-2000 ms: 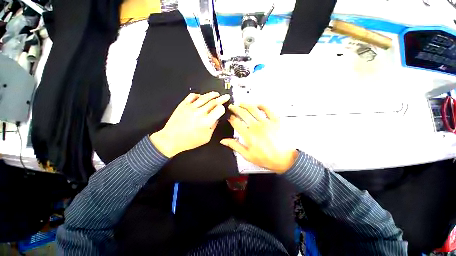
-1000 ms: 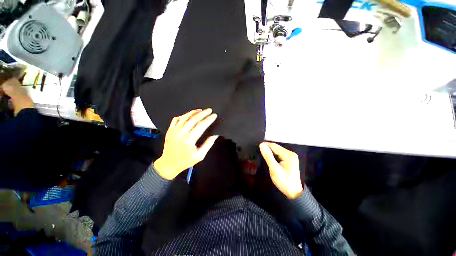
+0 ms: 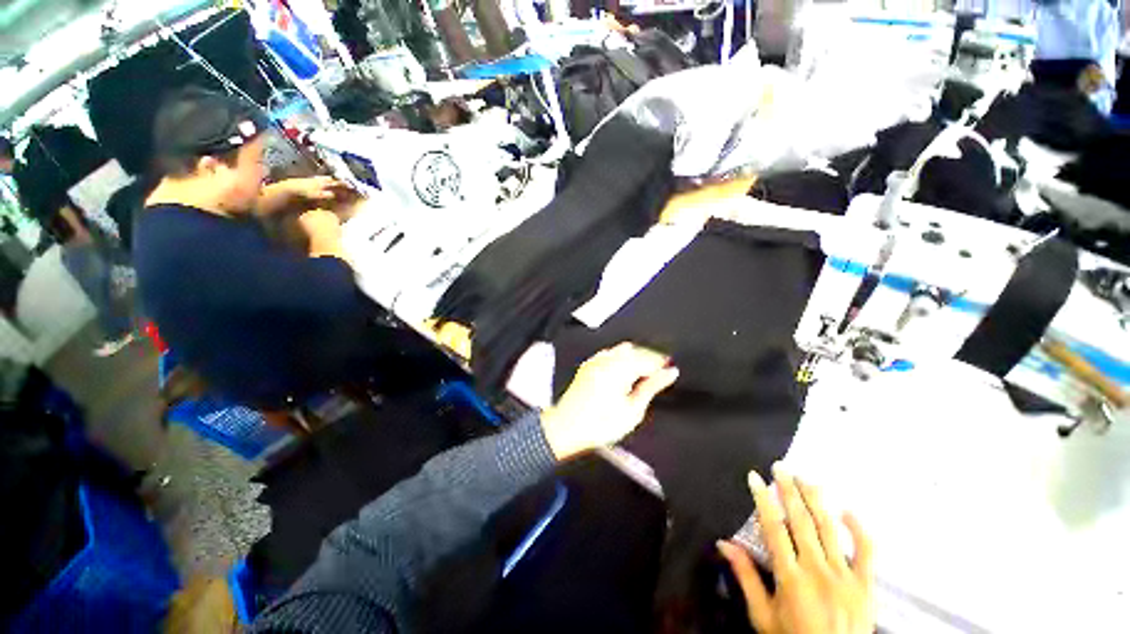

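A black cut panel lies on the white sewing table, its right edge at the presser foot and needle; its near end hangs over the table's front edge. My left hand is at the panel's left part, thumb and fingertips close together on the cloth, seemingly pinching it. My right hand lies flat with spread fingers near the table's front edge, right of the hanging cloth, holding nothing; its wrist is cut off by the bottom edge.
A long black bundle of stacked cut pieces lies left of the panel. A black strip lies over the machine head at right, by a wooden-handled tool. A person sits at a machine at left. Blue crates stand on the floor.
The view has swung up and left, bringing in the seated person and the room. My left hand has closed its fingers at the cloth; my right hand has opened and left the panel's corner.
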